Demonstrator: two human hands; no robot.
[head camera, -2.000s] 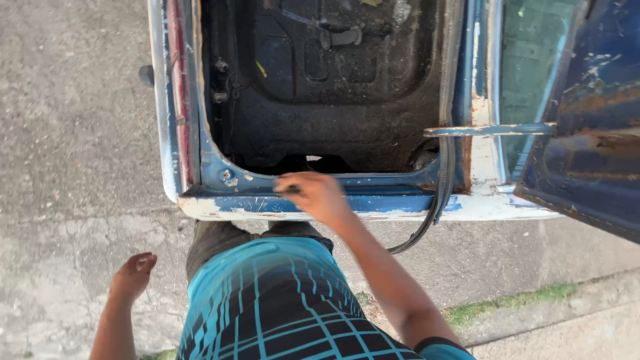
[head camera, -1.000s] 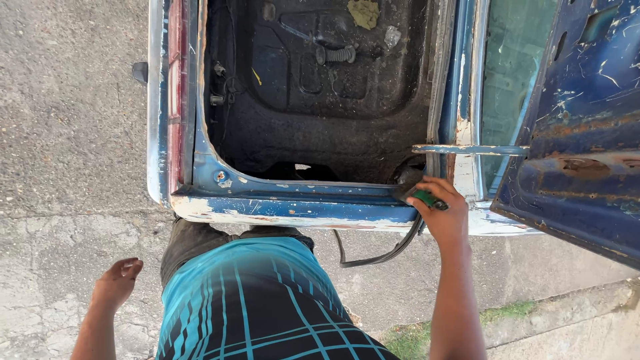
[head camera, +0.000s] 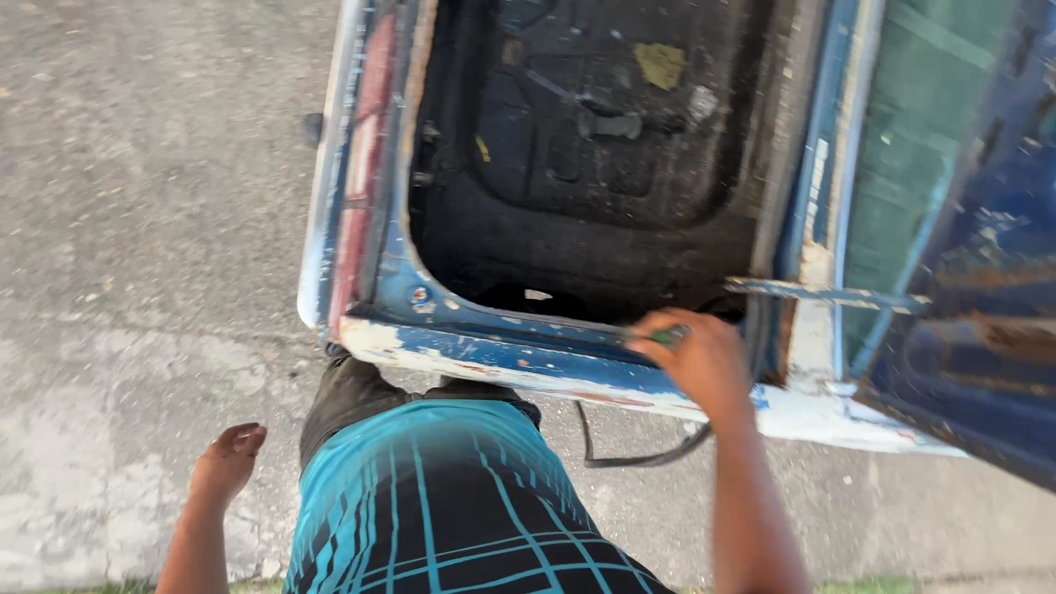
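My right hand (head camera: 701, 355) is closed on a small green object (head camera: 670, 335), perhaps a piece of sandpaper or a scrubbing pad; blur hides its kind. It is at the inner lip of the trunk opening, over the worn blue-painted rear sill (head camera: 561, 334) of a car. My left hand (head camera: 231, 462) hangs at the lower left above the pavement, fingers slightly curled, holding nothing. A black rubber weatherstrip (head camera: 652, 459) runs down the right side of the opening and droops in a loop below the sill.
The dark trunk floor (head camera: 610, 194) holds a yellowish scrap (head camera: 660, 66) and a whitish scrap. A rusty blue trunk lid (head camera: 982, 330) stands raised at right, joined to a hinge arm (head camera: 825, 293). Red tail-light lenses (head camera: 363, 157) line the left edge; concrete pavement (head camera: 165, 206) lies beyond.
My right hand has gone from the left part of the sill to its right corner, then a little back to the left. My left hand stays low at the left.
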